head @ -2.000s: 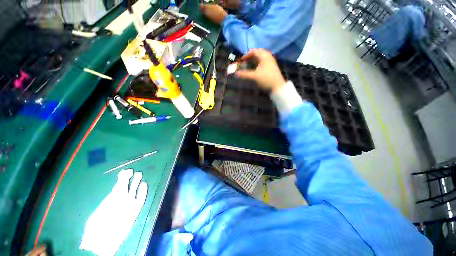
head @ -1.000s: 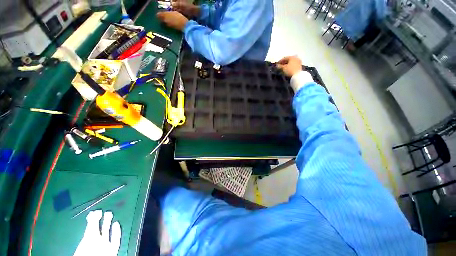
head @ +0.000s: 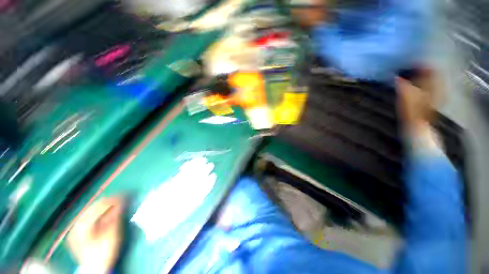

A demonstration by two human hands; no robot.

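Note:
The frame is strongly blurred. My right hand (head: 418, 101) is raised over the right part of the black compartment tray (head: 348, 128). A dark shape shows at its fingers, too blurred to tell whether it is held. My left hand (head: 99, 230) is at the lower left over the green mat (head: 126, 184), its fingers too smeared to read. The white glove (head: 177, 198) lies on the mat to the right of my left hand. A thin pale streak, perhaps tweezers (head: 201, 154), lies just beyond the glove.
An orange-and-beige tool (head: 249, 91) and a yellow-handled tool (head: 291, 108) lie at the bench's far right edge. Blurred containers (head: 228, 53) stand behind them. A person's blue sleeve (head: 370, 40) is beyond the tray. The raised green shelf (head: 80, 120) runs along the left.
The view has swung left, so the bench and tray sit further right in the picture. My left hand has come into view at the lower left. My right hand remains over the tray's right side.

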